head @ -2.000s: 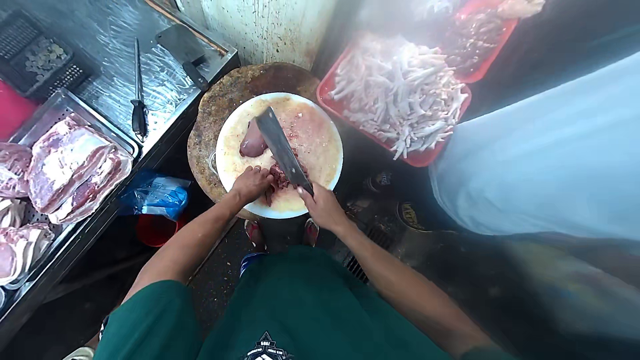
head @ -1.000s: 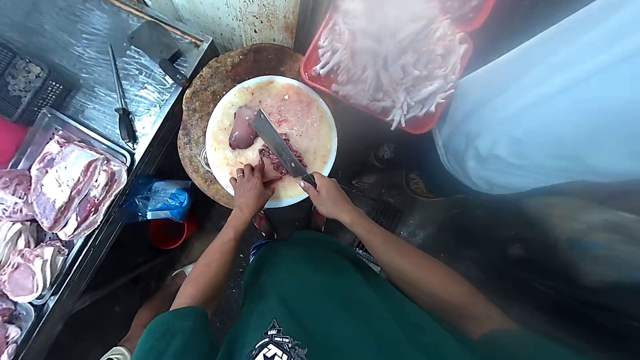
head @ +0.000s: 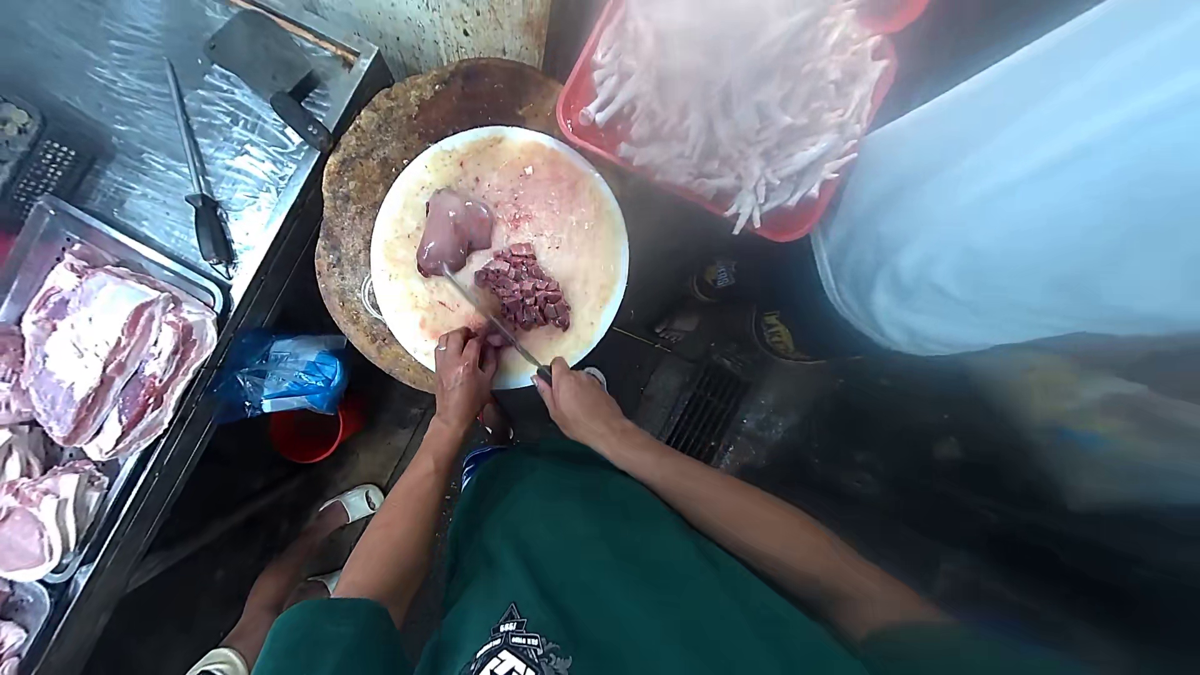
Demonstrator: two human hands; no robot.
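A round white cutting board (head: 581, 234) lies on a thick wooden block (head: 352, 202). My right hand (head: 577, 398) is closed around the dark handle of a knife (head: 492, 319), whose blade points up and left across the board. Under the blade's near part, my left hand (head: 462, 375) presses its fingertips on a small piece of meat (head: 494, 339) at the board's near edge. Diced dark red meat (head: 525, 289) lies right of the blade. A whole smooth piece of meat, which looks like kidney or liver (head: 453, 232), rests beyond the blade's tip.
A red tray (head: 797, 220) of chicken feet stands beyond the board at right. At left, a metal table holds a cleaver (head: 258, 56), a sharpening steel (head: 192, 150) and a tray of pork (head: 112, 347). A red bucket (head: 307, 436) and another person's leg (head: 267, 581) are below.
The knife, seen broadside on earlier, now stands more on edge with its tip near the whole piece. The meat by my left hand now shows as separate cubes to the right of the blade.
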